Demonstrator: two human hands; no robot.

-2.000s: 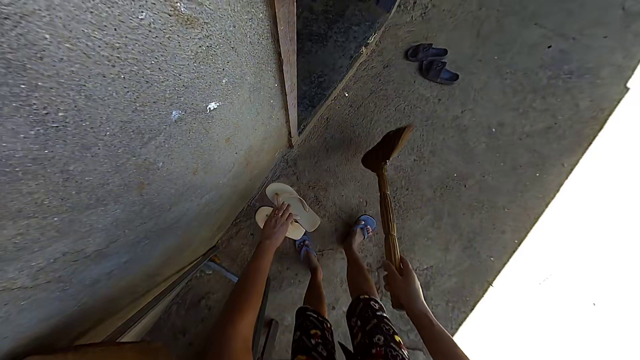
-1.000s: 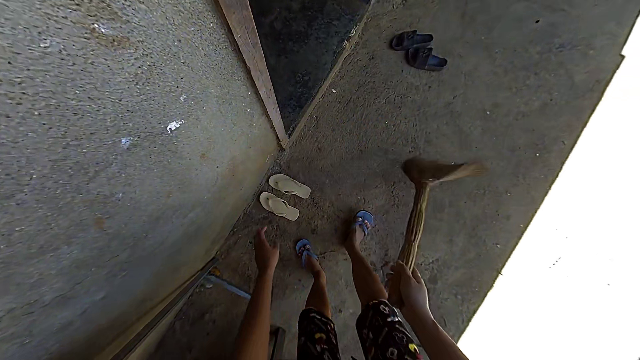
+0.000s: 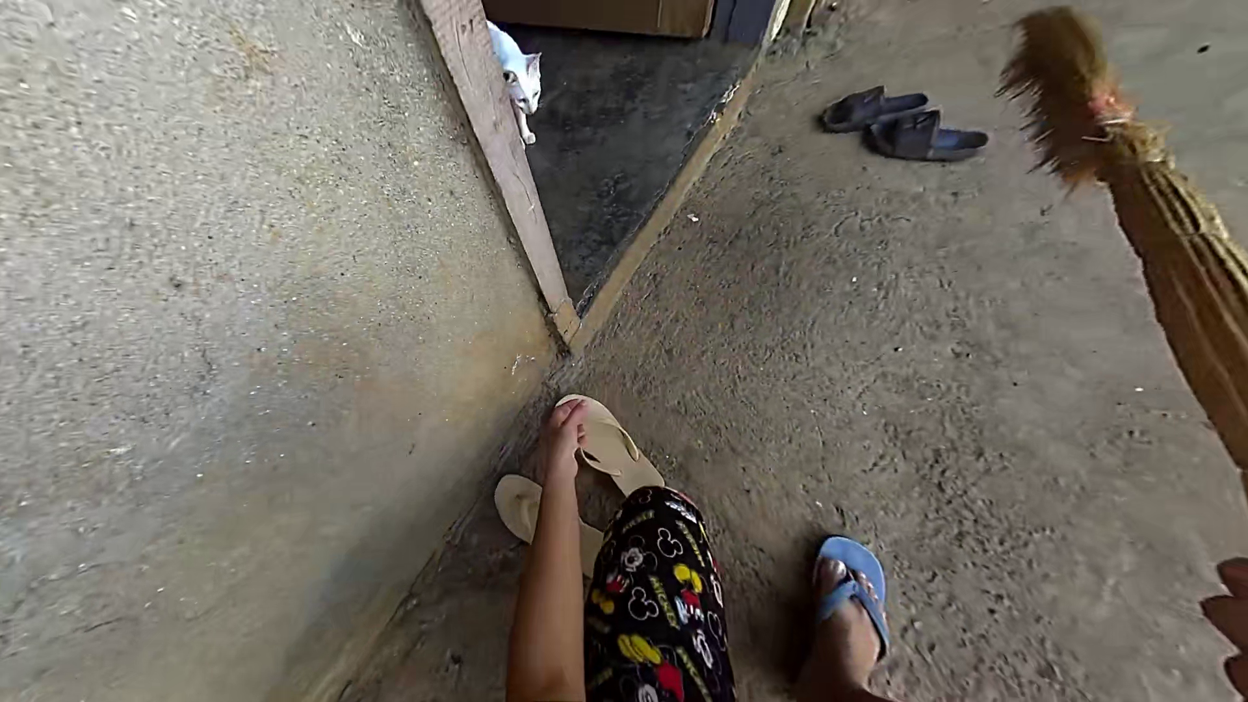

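My left hand [image 3: 565, 439] is closed on the toe end of a beige flip-flop [image 3: 606, 439], its thumb hidden. The other beige flip-flop [image 3: 519, 502] lies against the wall's foot, partly behind my left forearm. At the right edge, only some curled fingers of my right hand [image 3: 1230, 614] show. A straw broom [image 3: 1165, 234] slants up from that edge, its bushy end raised above the concrete floor; where the hand grips it is outside the view.
A rough concrete wall [image 3: 244, 292] stands at left. Beside its wooden door post [image 3: 502, 156] a white cat [image 3: 517, 78] looks out of the doorway over a raised sill [image 3: 673, 210]. Dark slide sandals [image 3: 926, 136] lie beyond. My foot wears a blue flip-flop [image 3: 858, 565].
My left hand has gone from beside the beige flip-flops onto one of them, and the pair no longer lies parallel. The broom has moved to the right. A cat now shows. The view is closer.
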